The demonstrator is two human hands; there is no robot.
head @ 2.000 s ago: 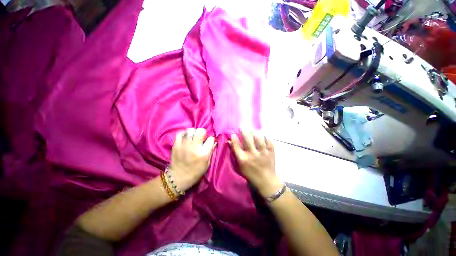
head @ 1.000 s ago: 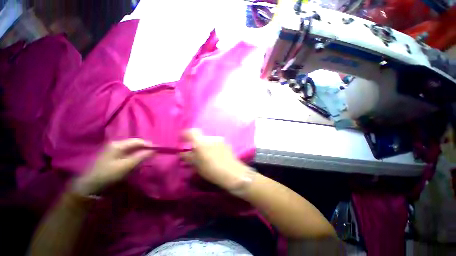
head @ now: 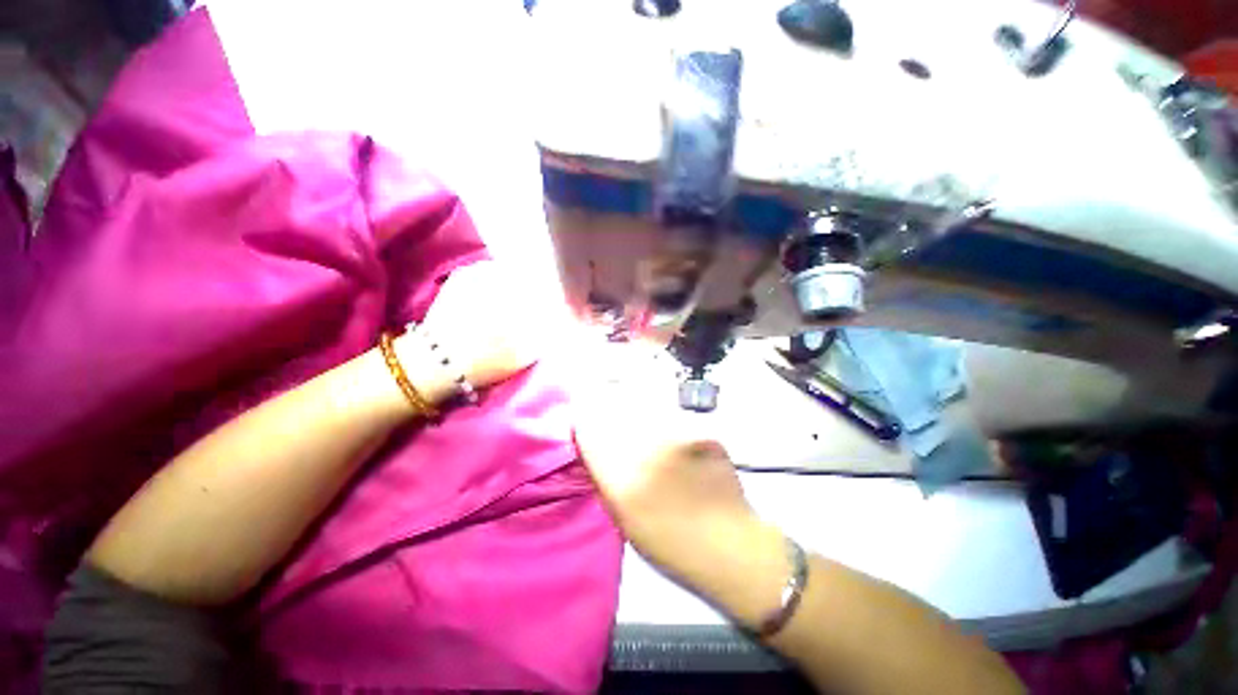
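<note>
The shiny magenta cloth (head: 448, 597) spreads over the table's left part and hangs over its front edge. The white sewing machine (head: 950, 149) with a blue stripe fills the upper right, close to the camera. My left hand (head: 496, 319) lies on the cloth left of the needle area, its fingers washed out by glare. My right hand (head: 652, 441) is on the cloth's edge just in front of the needle area, fingers also overexposed. The needle and presser foot are mostly lost in the glare. Whether the fingers pinch the cloth does not show.
Dark slim snips (head: 842, 399) lie right of the needle area, beside pale blue-grey scraps (head: 912, 387). A dark pouch or box (head: 1102, 513) sits at the right of the bed. The white table's front edge carries a scale (head: 692, 649).
The view has moved closer to the machine. Both hands have gone from holding a pinched cloth edge over the front of the table to the needle area, and the cloth has moved with them.
</note>
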